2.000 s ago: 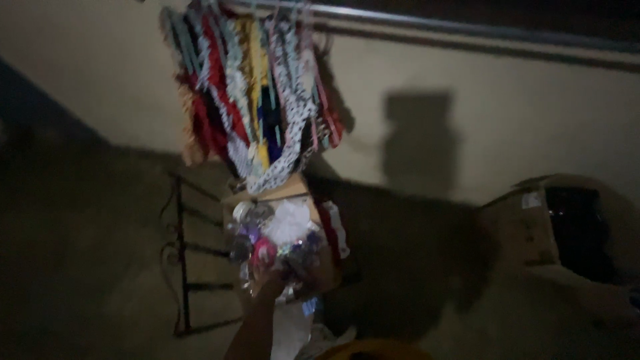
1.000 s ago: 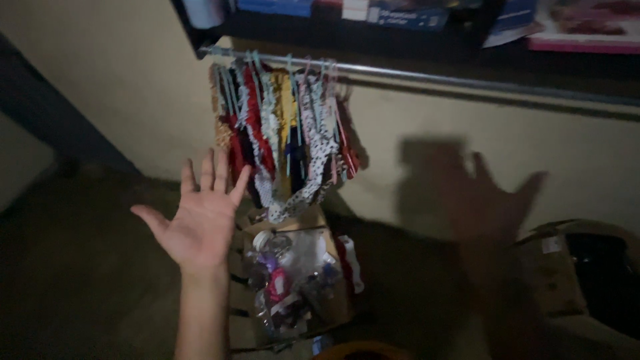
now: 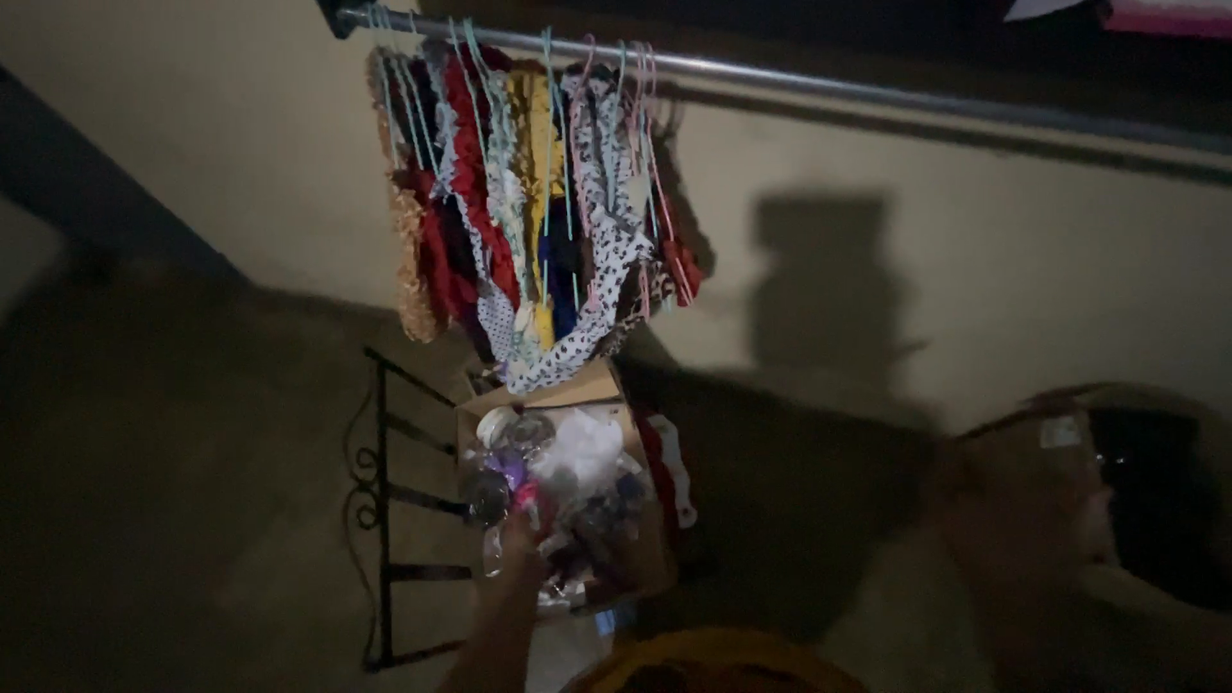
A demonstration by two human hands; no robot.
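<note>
My left hand (image 3: 525, 534) reaches into an open cardboard box (image 3: 656, 553), its fingers blurred beside a small bright pink item (image 3: 526, 496). Whether it grips anything is unclear. Around it lie clear plastic packets, a purple item (image 3: 507, 468), a crumpled white plastic bag (image 3: 583, 448) and a round white-lidded container (image 3: 496, 425). My right hand (image 3: 1039, 505) is a dim, blurred shape at the right, near a second cardboard box (image 3: 1035, 448) with black contents (image 3: 1155, 481); its fingers cannot be made out.
Ruffled fabric pieces (image 3: 496, 192) on thin hangers hang from a metal rail (image 3: 770, 72) above the first box. A black scrolled metal rack (image 3: 385, 520) stands to its left. A yellow-orange rounded object (image 3: 717, 659) is at the bottom edge. A dark shelf overhangs the top right.
One second ago both my hands were raised with fingers spread; my left hand has since gone down into the box, and my right hand has lowered at the right side.
</note>
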